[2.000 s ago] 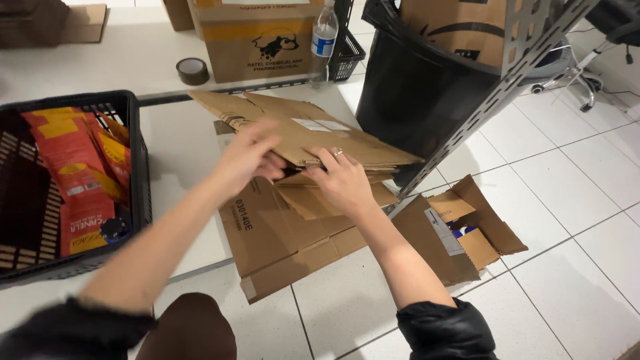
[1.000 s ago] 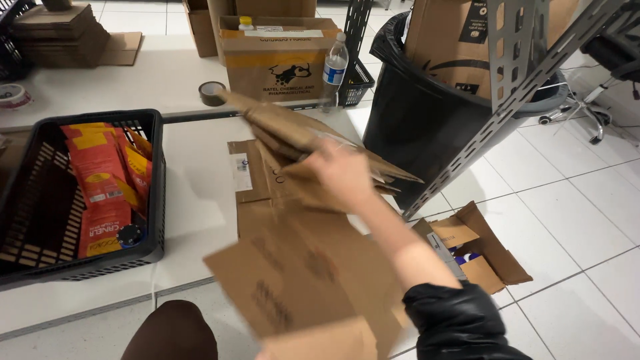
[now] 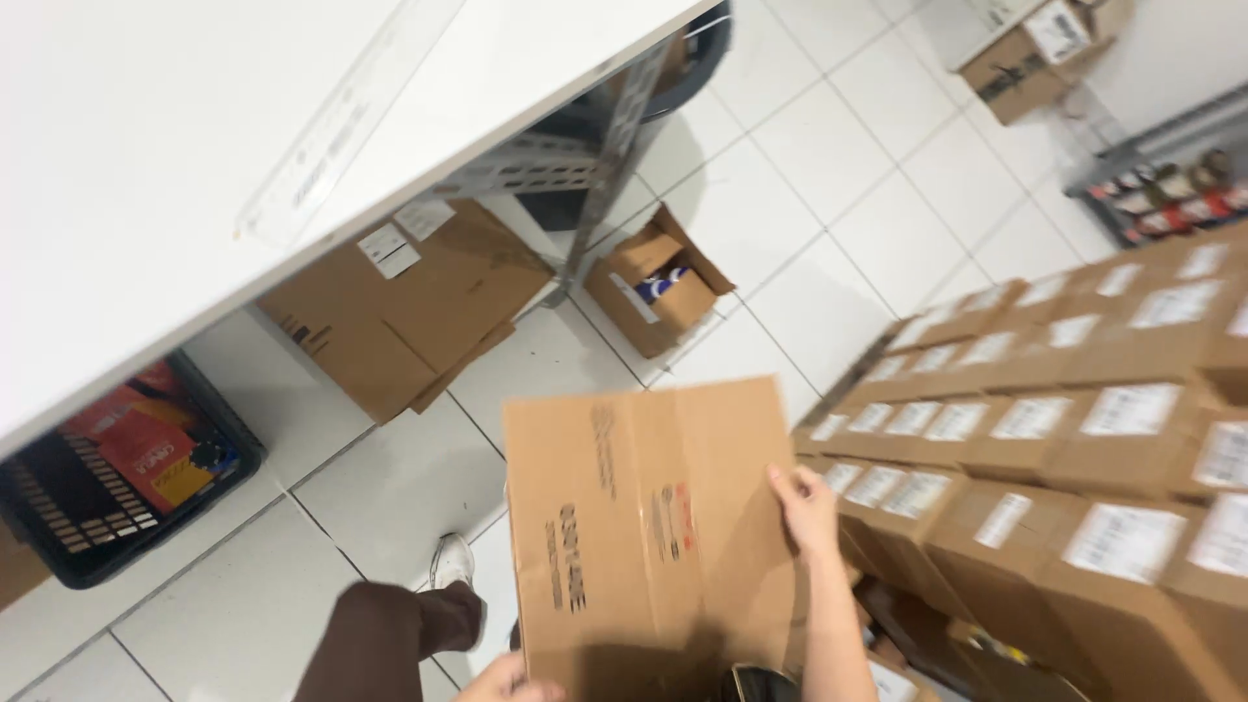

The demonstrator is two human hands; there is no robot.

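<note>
A flattened cardboard box [image 3: 643,526] with printing lies between my two hands, low in the middle of the view. My right hand [image 3: 807,512] grips its right edge, thumb on the near face. At the bottom edge of the view my left hand [image 3: 512,680] holds the lower left edge; part of that hand is cut off. Several more flattened cardboard boxes [image 3: 409,312] lie under the white shelf, up and left of the held one. An open small cardboard box [image 3: 658,292] with blue and white items inside sits on the floor beside the shelf's metal post.
A white shelf board [image 3: 195,146] fills the upper left. Below it stands a black plastic basket [image 3: 229,458] with red and yellow packets. Stacked labelled cartons [image 3: 1053,419] line the right side. A grey crate [image 3: 1111,214] of bottles or jars stands beyond, on the tiled floor [image 3: 848,146].
The view has swung far to the right and shows the stacked cartons. A flattened box is now held in both hands, apart from the pile my hands were at earlier.
</note>
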